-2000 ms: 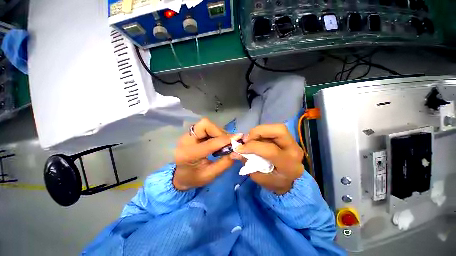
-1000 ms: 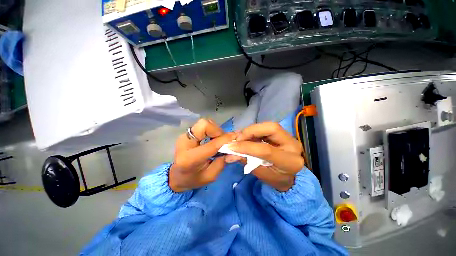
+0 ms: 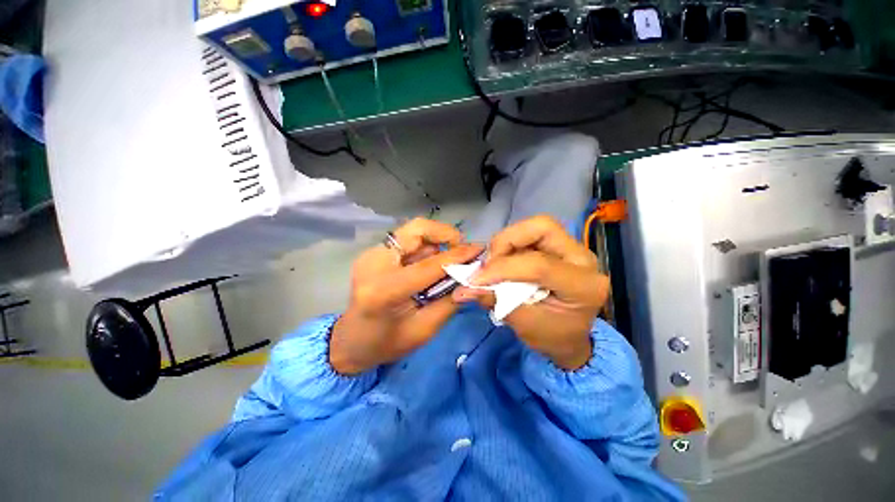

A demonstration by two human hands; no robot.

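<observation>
My left hand (image 3: 393,299) holds a small dark unit with a shiny edge, the watch case (image 3: 438,290), between thumb and fingers above my lap. Part of the case is hidden by my fingers. My right hand (image 3: 545,289) pinches a crumpled white wipe (image 3: 514,297). One tip of the wipe touches the case near my left fingertips, and the rest hangs over my right fingers.
The white machine (image 3: 677,255) with a black press nest (image 3: 808,312) and a red emergency stop (image 3: 681,417) is at right. A blue control box (image 3: 270,59) and a blister tray (image 3: 550,74) of black units are at the top. A white sheet (image 3: 147,147) and black stool (image 3: 122,348) are at left.
The case shows again between my fingers after being covered by the wipe one second ago. My hands have moved slightly up, and the wipe sits a little further right.
</observation>
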